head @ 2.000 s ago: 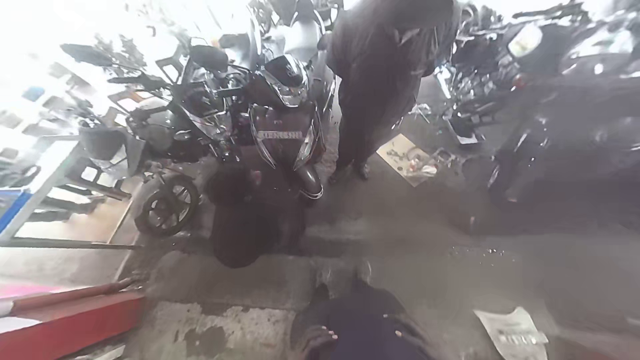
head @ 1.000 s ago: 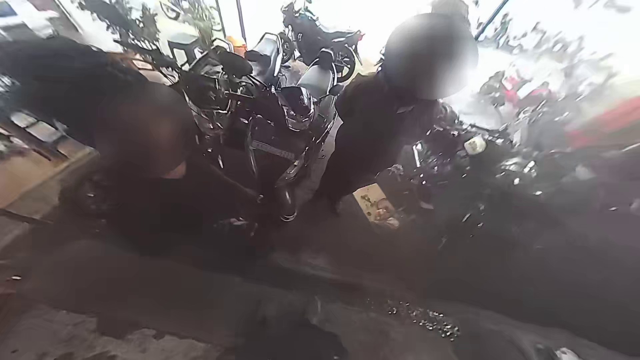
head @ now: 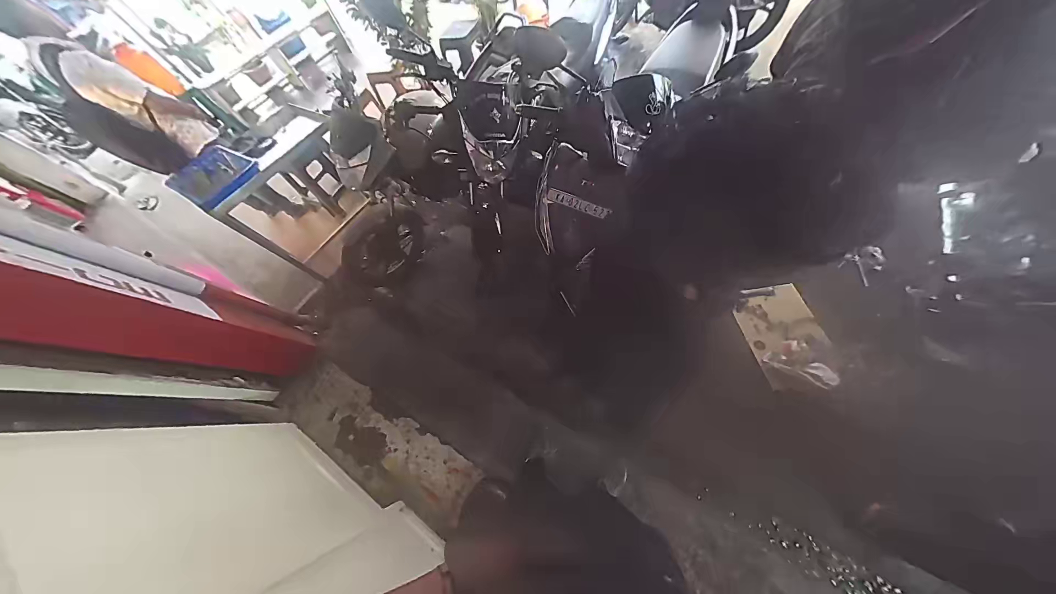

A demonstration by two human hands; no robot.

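Note:
Neither my left hand nor my right hand can be made out in the head view. My own dark clothing (head: 569, 536) shows blurred at the bottom centre. Ahead, a motorcycle (head: 495, 124) stands upright beside a scooter (head: 577, 194) with a number plate. A person in dark clothing (head: 767, 173) is right of the scooter and partly covers it. On the floor right of that person lies a piece of cardboard (head: 780, 330) with small items and a clear plastic bag on it.
A pale panel or tabletop (head: 181, 503) fills the lower left, below a red board (head: 148, 313) bearing writing. A blue crate (head: 213, 177) sits on a table at the upper left. Small shiny bits (head: 817, 557) are scattered on the floor at the lower right.
The view has swung a lot. The person who stood upright by the scooter now appears lower, in front of its right side. The person at the left a second ago is out of view there.

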